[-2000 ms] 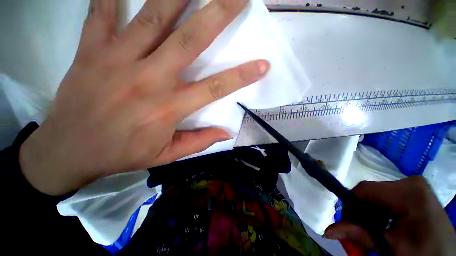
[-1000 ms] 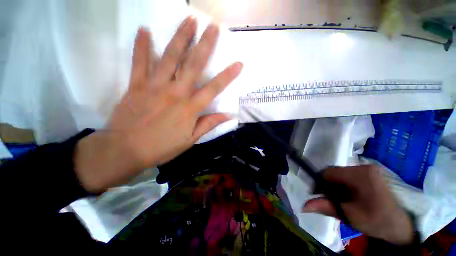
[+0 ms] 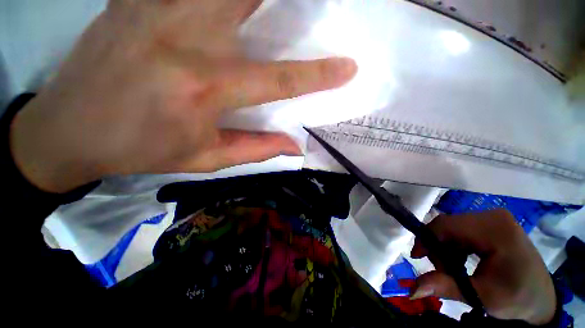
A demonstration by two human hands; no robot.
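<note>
White fabric point(image 3: 276, 118) lies on the white table, its edges hard to tell from the bright surface. My left hand point(image 3: 160, 96) is spread flat on it, fingers apart, some fingertips cut off by the top edge. My right hand point(image 3: 491, 262) grips the black scissors point(image 3: 378, 192) by the handles at lower right. The blades point up and left, look closed, and their tip is at the fabric's edge, just right of my left thumb and beside the start of the ruler scale.
The printed ruler point(image 3: 449, 146) runs along the table's front edge. The machine bed's dark edge point(image 3: 487, 31) curves at top right. Blue baskets point(image 3: 478, 201) and white cloth point(image 3: 106, 227) are below the table. My patterned clothing point(image 3: 256, 256) is at the front edge.
The view has shifted and turned, so the ruler now slants down to the right. My left hand looks larger and nearer. The scissors remain in my right hand, tip still near the fabric's edge.
</note>
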